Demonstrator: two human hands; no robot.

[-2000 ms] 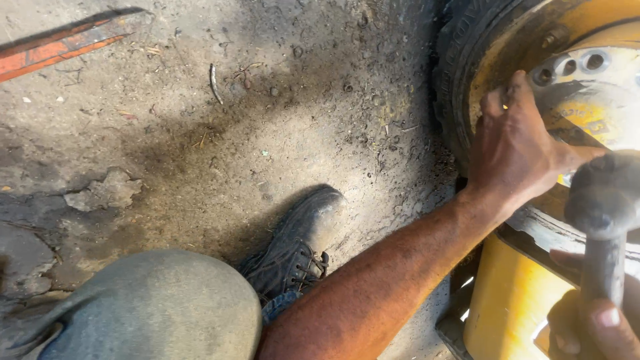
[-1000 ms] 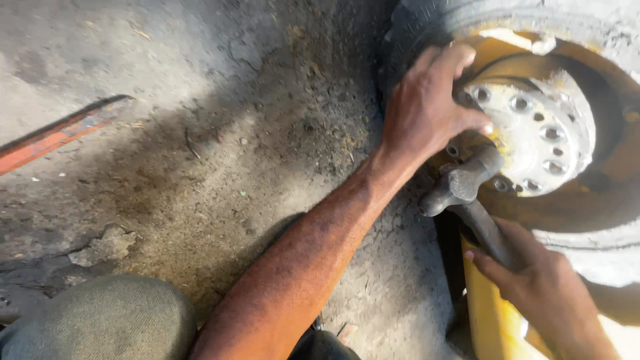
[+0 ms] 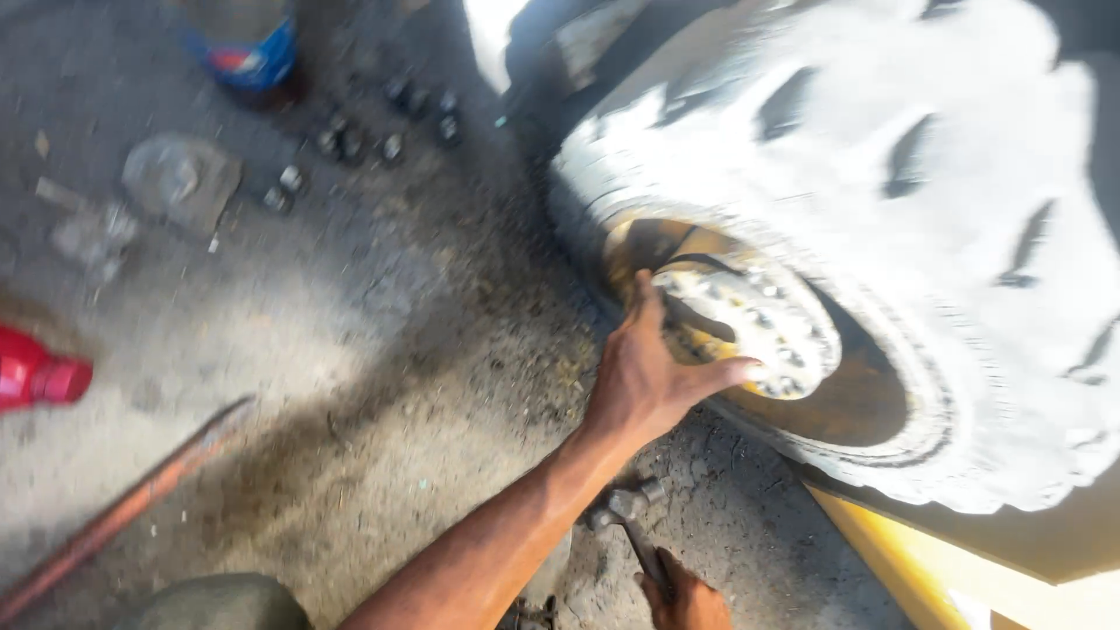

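A large treaded tire (image 3: 875,166) on a yellow wheel rim (image 3: 857,394) fills the right side, brightly lit. Inside the rim is a round hub plate (image 3: 779,332) with a ring of holes or studs; blur hides which. My left hand (image 3: 652,367) is at the near side of the rim, fingers and thumb spread, the thumb tip by the plate's lower edge. It holds no tool. At the bottom, my right hand (image 3: 687,599) grips the handle of a hammer (image 3: 626,507), whose metal head is low over the ground, below the wheel.
Several nuts (image 3: 392,147) lie on the dirty ground at the upper left, near a blue-labelled container (image 3: 249,57) and a flattish translucent piece (image 3: 182,179). A red bottle (image 3: 44,372) and an orange-red bar (image 3: 149,490) lie at left. A yellow metal part (image 3: 884,560) is below the tire.
The hammer, held beside the hub plate one second ago, is now down and away from the wheel in my right hand. My left hand stays at the rim. The view has shifted considerably.
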